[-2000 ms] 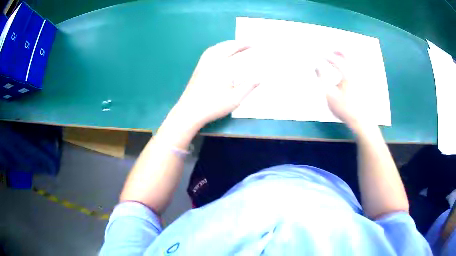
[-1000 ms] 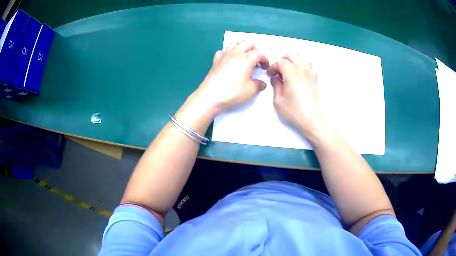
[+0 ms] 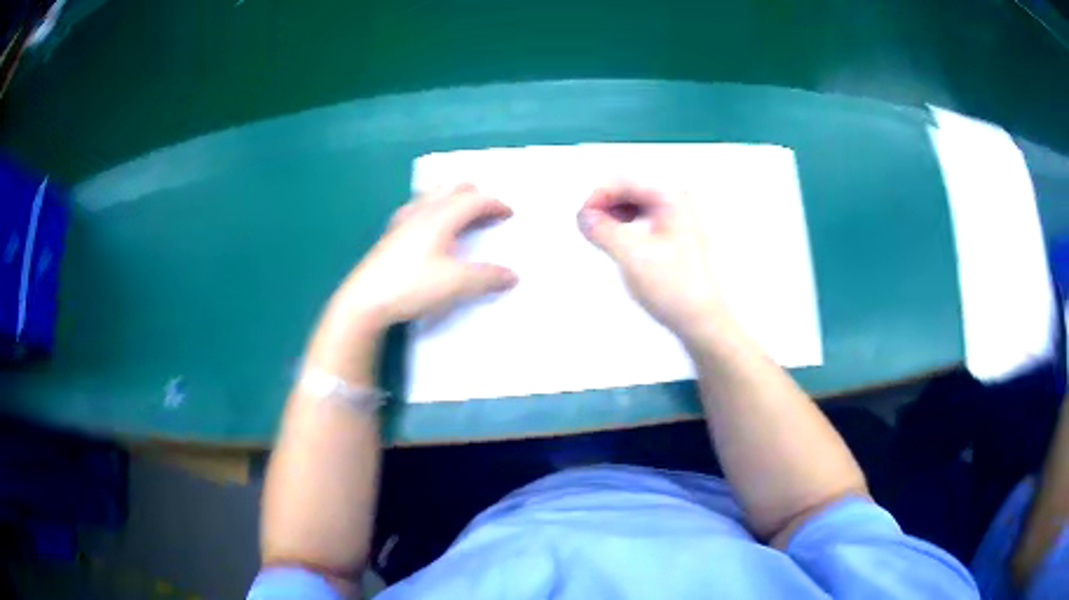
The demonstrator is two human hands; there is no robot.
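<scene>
A white paper sheet (image 3: 750, 281) lies flat on the green bench in front of me. My left hand (image 3: 428, 258) is over the sheet's left edge, with thumb and fingers apart and nothing seen in it. My right hand (image 3: 662, 252) is over the middle of the sheet. Its thumb and fingertips are pinched together. The picture is blurred, and I cannot tell whether something tiny is between them.
Blue boxes (image 3: 38, 264) stand at the far left, cut off by the edge. A small clear scrap (image 3: 174, 391) lies on the green bench (image 3: 235, 234). A white sheet stack (image 3: 996, 246) is at the right. Another person's arm (image 3: 1041, 516) shows at the lower right.
My hands were close together over the sheet; now they are apart, the left at the sheet's left edge. The camera view has shifted, so the bench and sheet appear lower and further left.
</scene>
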